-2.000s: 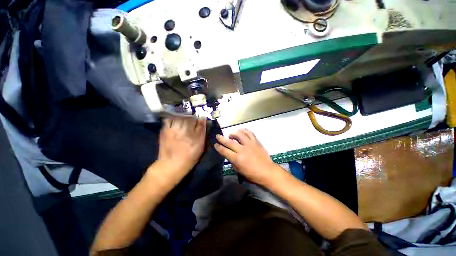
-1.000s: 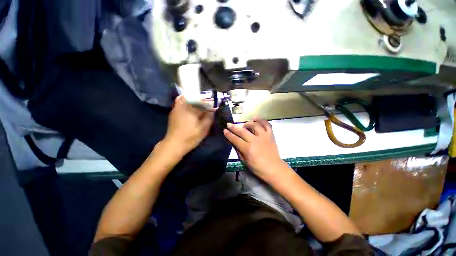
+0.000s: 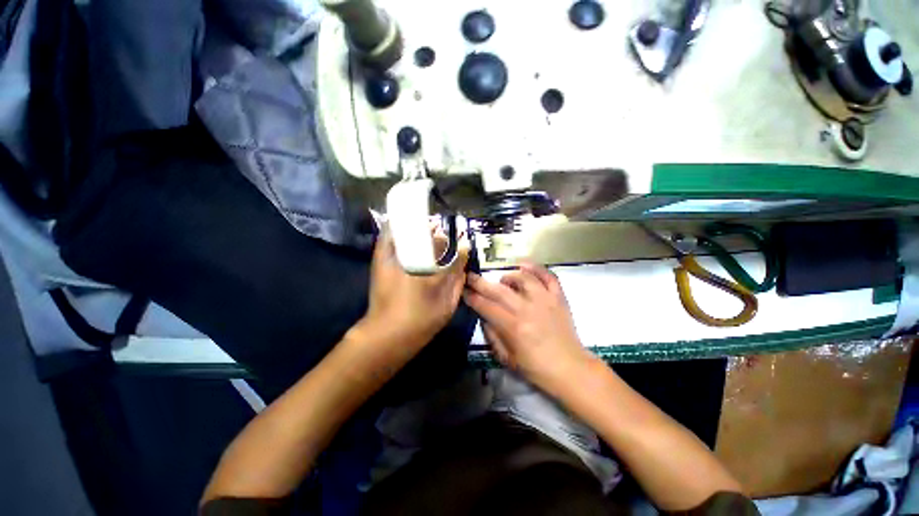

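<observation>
The black cloth (image 3: 222,252) lies left of the needle area and hangs over the table's front edge. Grey quilted lining (image 3: 277,151) shows beside it, left of the cream sewing machine head (image 3: 595,111). My left hand (image 3: 413,292) is on the black cloth just in front of the presser foot area, its fingertips partly hidden by a white machine part. My right hand (image 3: 524,317) is close to its right, fingers bent, fingertips at the narrow dark edge of the cloth. The needle itself cannot be made out.
Scissors (image 3: 717,292) with orange-yellow and green handles lie right of my right hand on the white table (image 3: 625,302). A black flat object (image 3: 836,257) is beside them. A shiny brown board (image 3: 816,403) is at lower right. Grey and black cloth heaps (image 3: 141,71) lie at upper left.
The camera view has shifted, so the machine sits further right and lower. My left fingers have moved in behind the white machine part. My right hand stays at the cloth's edge.
</observation>
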